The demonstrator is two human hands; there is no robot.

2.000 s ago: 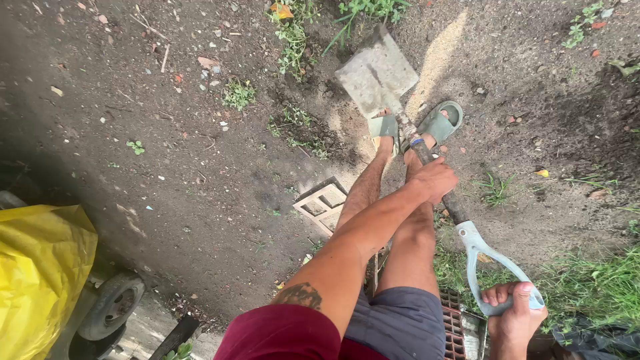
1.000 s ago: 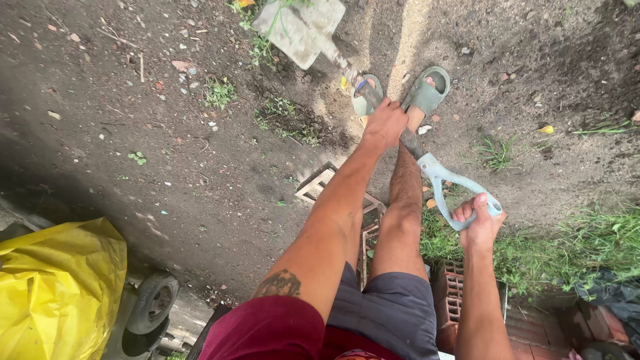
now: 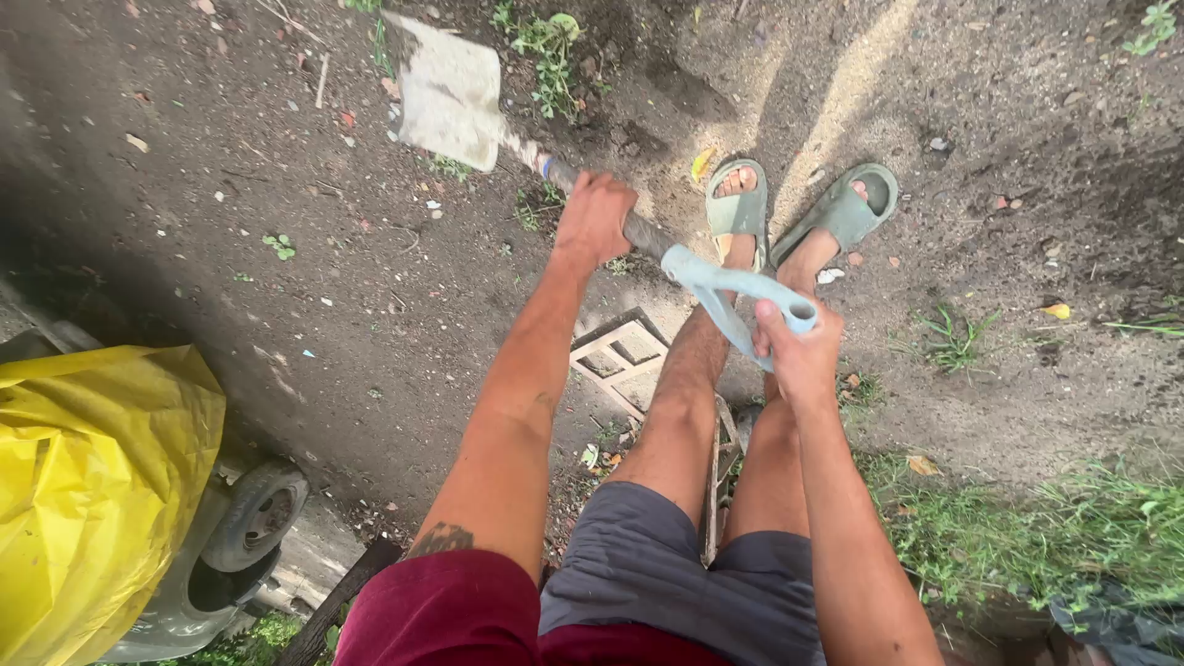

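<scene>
A square-bladed shovel [image 3: 453, 100] slants across my front, its pale, dirt-smeared metal blade at the upper left over the soil. My left hand [image 3: 597, 217] grips the dark shaft between the blade and the handle. Around the light blue plastic D-handle [image 3: 731, 282] at the other end, my right hand [image 3: 800, 347] is closed, in front of my shins. Whether the blade touches the ground, I cannot tell. Both feet, in green slide sandals [image 3: 837, 213], stand on the soil to the right of the blade.
A slatted frame [image 3: 620, 356] lies beside my left leg. At the lower left are a yellow plastic sheet [image 3: 102, 490] and a wheel [image 3: 259, 513]. Grass [image 3: 1045, 527] grows at the lower right. A strip of pale sand [image 3: 846, 102] runs beyond my feet.
The shovel blade has swung from in front of my feet to their left. My left hand has moved left with the shaft, and the D-handle, with my right hand on it, now lies over my shins.
</scene>
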